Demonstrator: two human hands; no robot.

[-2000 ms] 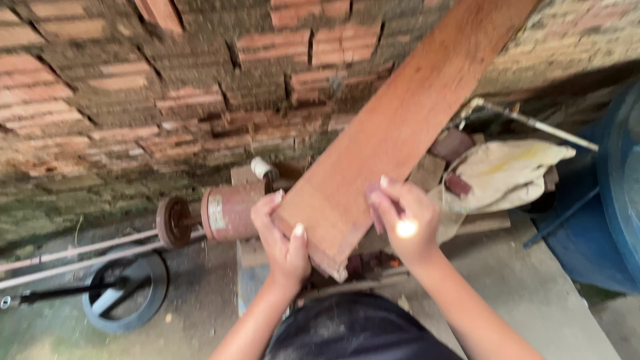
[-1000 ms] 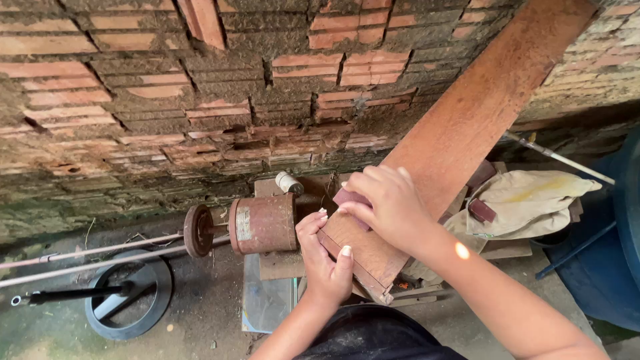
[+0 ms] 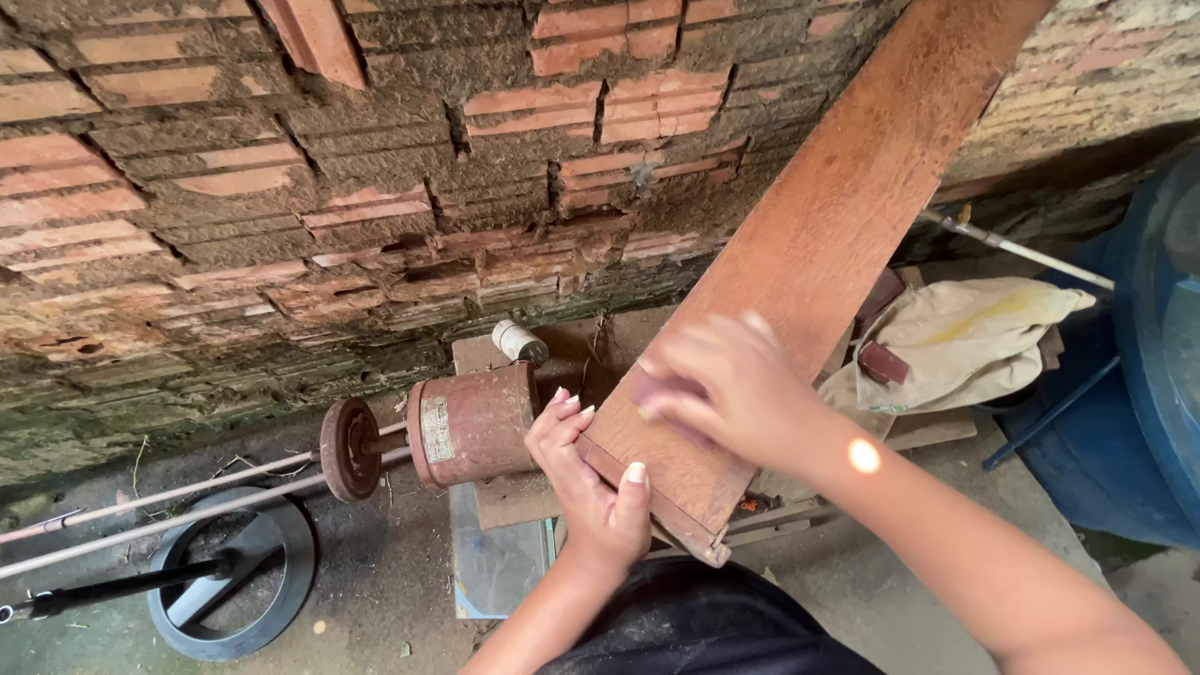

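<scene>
A long reddish-brown wooden board [image 3: 806, 234] slants from the lower middle to the upper right. My left hand [image 3: 595, 487] grips the left corner of its near end, thumb on the end edge. My right hand [image 3: 736, 389], blurred, is closed around a small purplish-red block [image 3: 675, 403], pressed on the board's face near that end. Whether the block is sandpaper or something else cannot be told. Left of my left hand is a rusty electric motor [image 3: 478, 422] with a pulley wheel [image 3: 352, 450].
A rough brick wall [image 3: 375, 187] runs behind. Right of the board lie a stained cloth bag [image 3: 975, 337], a dark red block [image 3: 883, 363] and a blue plastic container [image 3: 1069, 394]. A white cylinder [image 3: 520, 342] is behind the motor. Poles [image 3: 225, 487] and a grey ring-shaped base [image 3: 305, 572] are at left.
My right hand with the block has moved about over the board's near end. My left hand keeps its hold at the end corner. The view has shifted.
</scene>
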